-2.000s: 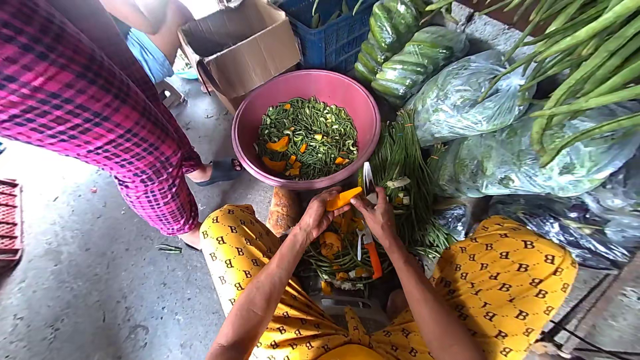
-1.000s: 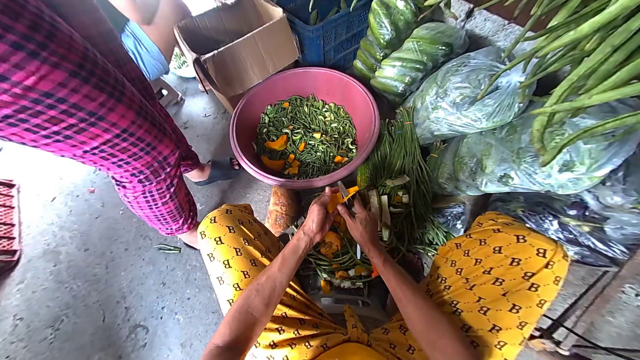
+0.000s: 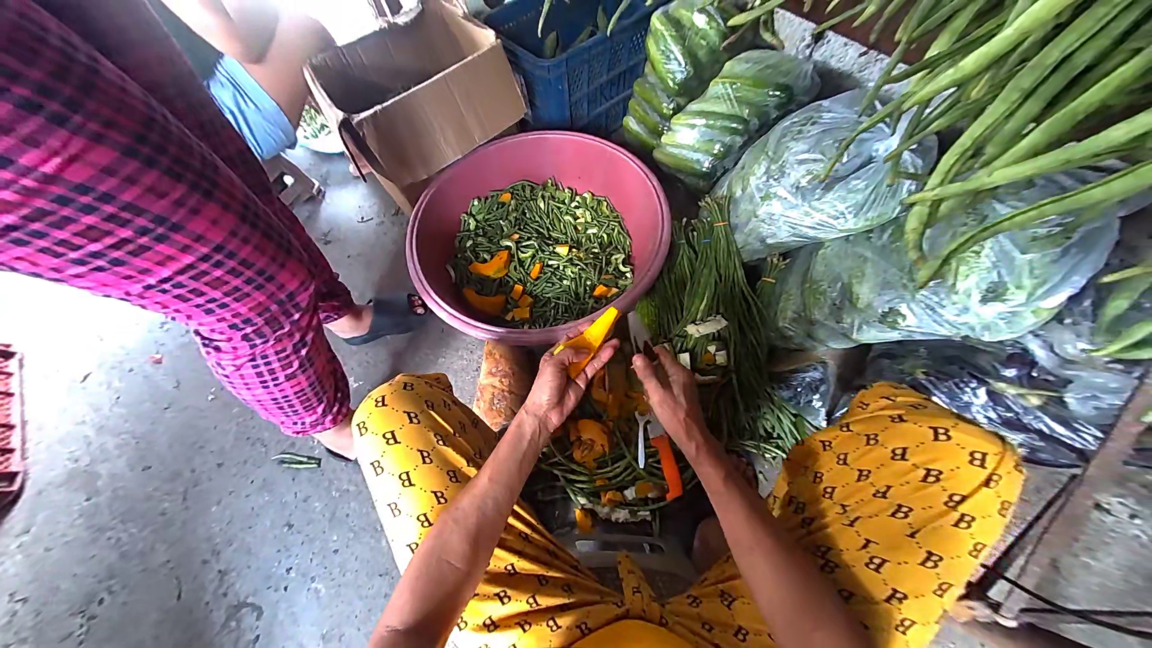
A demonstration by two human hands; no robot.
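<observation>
My left hand (image 3: 560,382) holds a piece of orange squash (image 3: 589,340) by the near rim of a pink plastic basin (image 3: 655,261). Cut green beans (image 3: 558,225) and squash chunks fill the basin's bottom. Just to the right, my right hand (image 3: 668,382) grips a knife (image 3: 638,331), its blade pointing up and away from me. Below the hands lie squash pieces (image 3: 589,441), bean pods and a tool with an orange handle (image 3: 668,466). Bundled long beans (image 3: 715,288) rest right of the basin.
A cardboard box (image 3: 441,108) and a blue plastic crate (image 3: 585,81) stand behind the basin. Plastic bags of vegetables (image 3: 828,180) line the right side, with long green pods (image 3: 1026,126) above. A person in checkered pants (image 3: 207,243) stands at left, near the basin.
The knife and squash, close together one second ago, are now apart. The orange-handled tool shows more fully than one second ago.
</observation>
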